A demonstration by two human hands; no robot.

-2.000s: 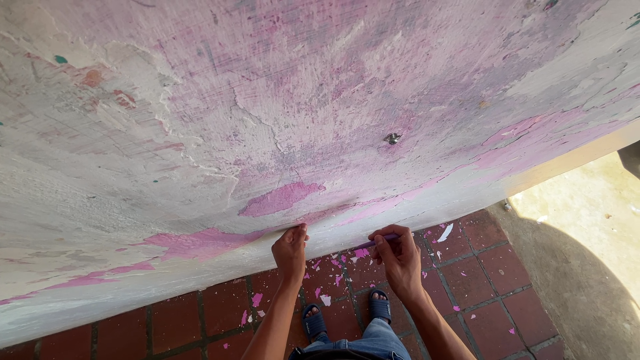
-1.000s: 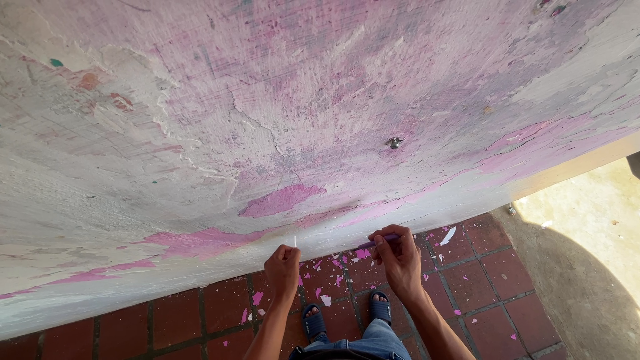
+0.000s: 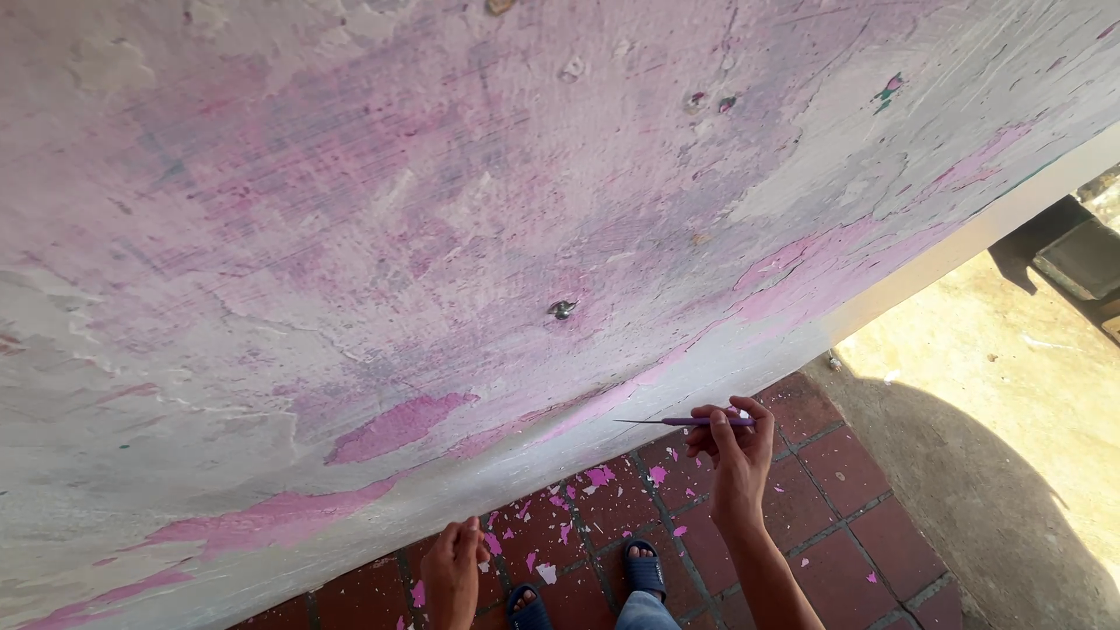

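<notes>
A wall with flaking pink and white paint (image 3: 490, 219) fills most of the view. My right hand (image 3: 735, 455) holds a thin pointed tool with a purple handle (image 3: 709, 422), its tip pointing left, close in front of the white lower part of the wall. Lower down and to the left, my left hand (image 3: 455, 569) has its fingers curled near the wall's base; whether anything is between them cannot be told. A metal hook or screw (image 3: 562, 310) sticks out of the wall above both hands.
Pink and white paint flakes (image 3: 547, 573) lie scattered on red floor tiles (image 3: 818, 486). My feet in blue sandals (image 3: 645, 569) stand on the tiles. To the right are a sunlit concrete floor (image 3: 989, 367) and a dark block-like object (image 3: 1081, 258) beyond the wall's end.
The view has shifted to the right. A small white piece seen at my left fingertips one second ago no longer shows there. The tool remains in my right hand.
</notes>
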